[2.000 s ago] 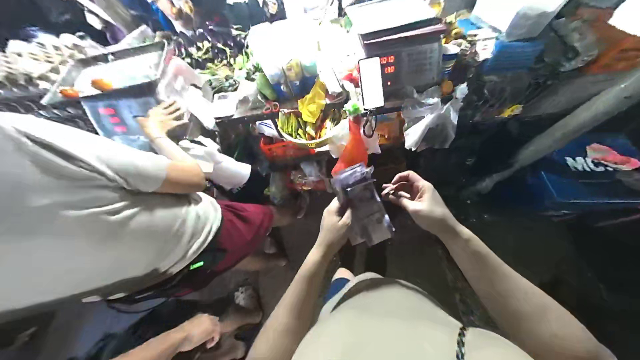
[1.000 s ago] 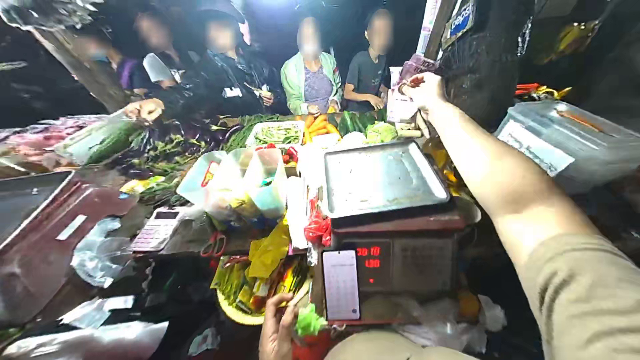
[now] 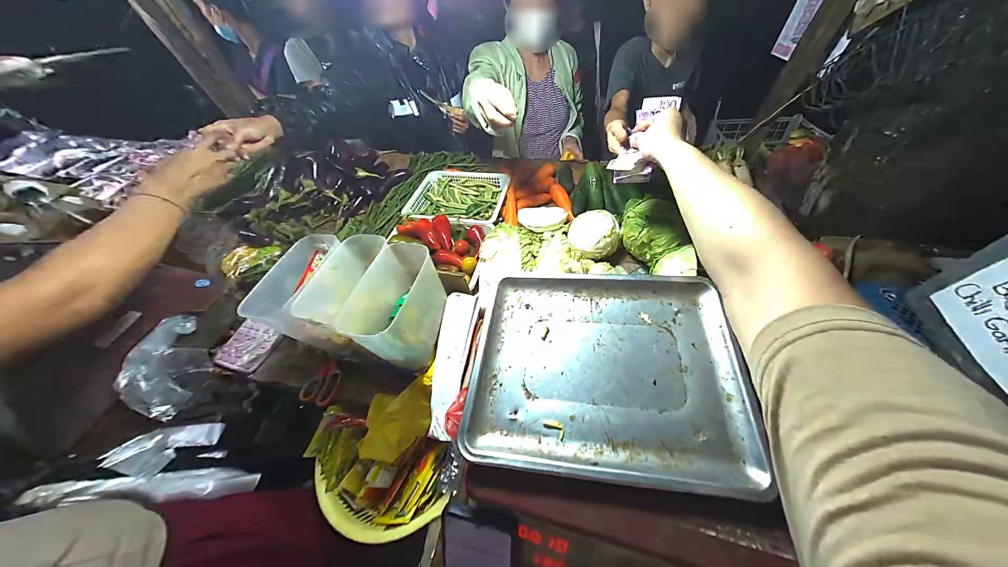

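My right hand (image 3: 657,138) is stretched over the vegetables at the upper right, its fingers closed on purple banknotes (image 3: 660,105). More notes (image 3: 630,164) hang just below the fingers. The hand of a person in a dark shirt (image 3: 617,135) is beside these notes; whether it grips them cannot be told. Under my forearm are a green cabbage (image 3: 654,228) and a pale cabbage (image 3: 593,234). Nearer to me, a metal weighing tray (image 3: 610,378) sits on a scale with a red display (image 3: 543,543). My left hand is out of view.
At the left, a co-worker's hand (image 3: 185,169) meets another person's hand (image 3: 250,132). Plastic containers (image 3: 394,295), red-handled scissors (image 3: 321,384) and a yellow basket of packets (image 3: 370,531) lie left of the tray. Several people stand behind the vegetables.
Two seconds ago both my hands were low before me, at a bundle. A second ago my left hand showed by the yellow basket; it has left view. The view has swung up to the stall.
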